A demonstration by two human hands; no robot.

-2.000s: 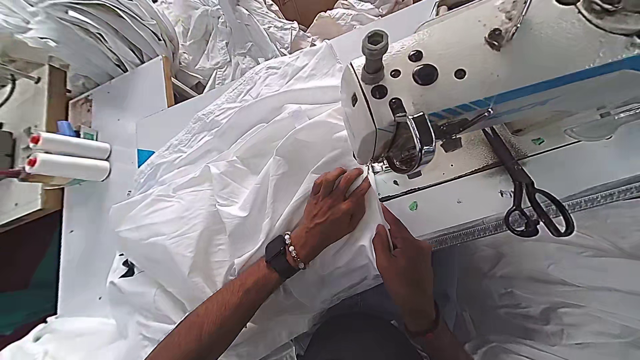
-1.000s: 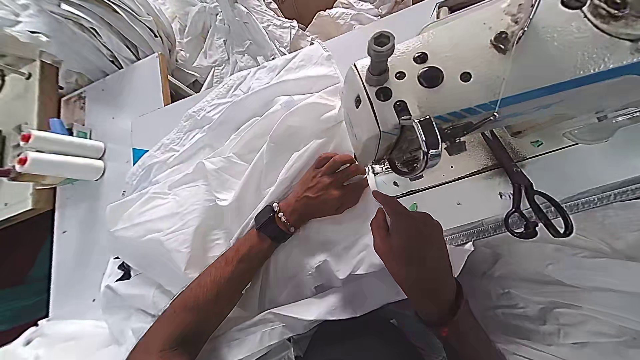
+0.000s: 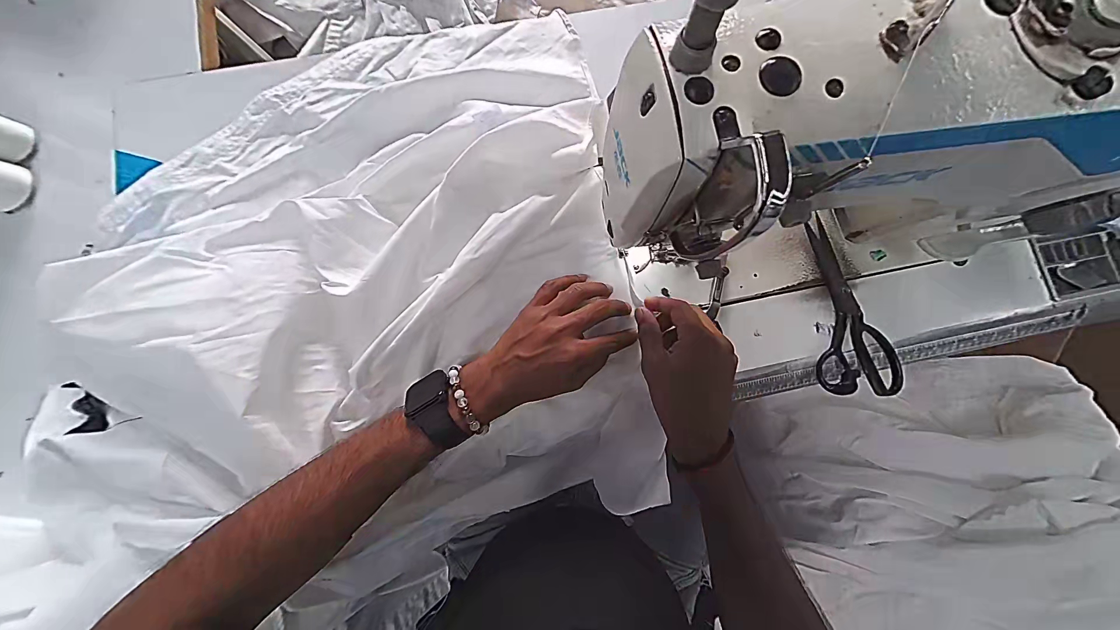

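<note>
White fabric (image 3: 394, 227) lies in loose folds over the table, its right edge running to the presser foot of a Jack sewing machine (image 3: 857, 96). My left hand (image 3: 556, 341), with a dark watch and a beaded bracelet at the wrist, rests palm down on the cloth, fingers spread, just short of the foot. Beside it, my right hand (image 3: 689, 372) pinches the fabric edge between thumb and forefinger. The needle is hard to make out behind the machine head.
Black-handled scissors (image 3: 847, 324) lie on the machine bed to the right, across a measuring tape (image 3: 989, 337). More white cloth (image 3: 945, 472) is heaped at lower right. White thread spools (image 3: 13, 164) stand at the left edge, and further cloth (image 3: 385, 17) is piled at the back.
My right hand has gone from a pointing finger near the foot to a pinch on the fabric edge. My left hand stays flat on the cloth. The view has moved closer.
</note>
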